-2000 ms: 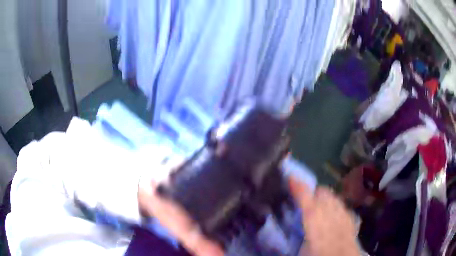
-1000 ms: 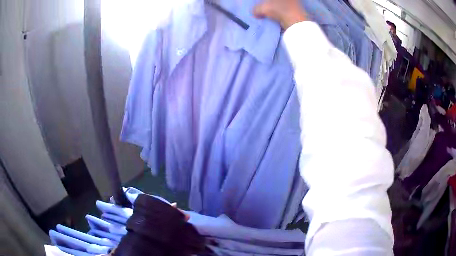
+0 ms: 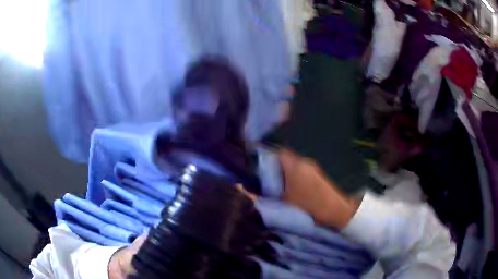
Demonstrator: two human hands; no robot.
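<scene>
A thick bunch of blue shirts (image 3: 125, 201) hangs from a ribbed stack of black hangers (image 3: 191, 229) low in the view. My left hand (image 3: 124, 262) is mostly hidden behind this stack and holds it from the left. My right hand (image 3: 308, 182) is just right of the stack, closed on another shirt on a dark hanger (image 3: 218, 103). That shirt is blurred, and its collar area lies just above the stack. Whether the two touch is unclear from the blur. Both my sleeves are white.
Blue shirts (image 3: 136, 49) hang in a row ahead. Green floor (image 3: 333, 109) shows to their right. Purple and white garments with a red piece (image 3: 461, 71) are heaped on the right. A purple cloth (image 3: 336, 35) lies at the back. A pale panel stands left.
My right hand has come down from the hanging row to the hanger stack, with a shirt now in it. The stack has moved up and right in the view, which has tilted down.
</scene>
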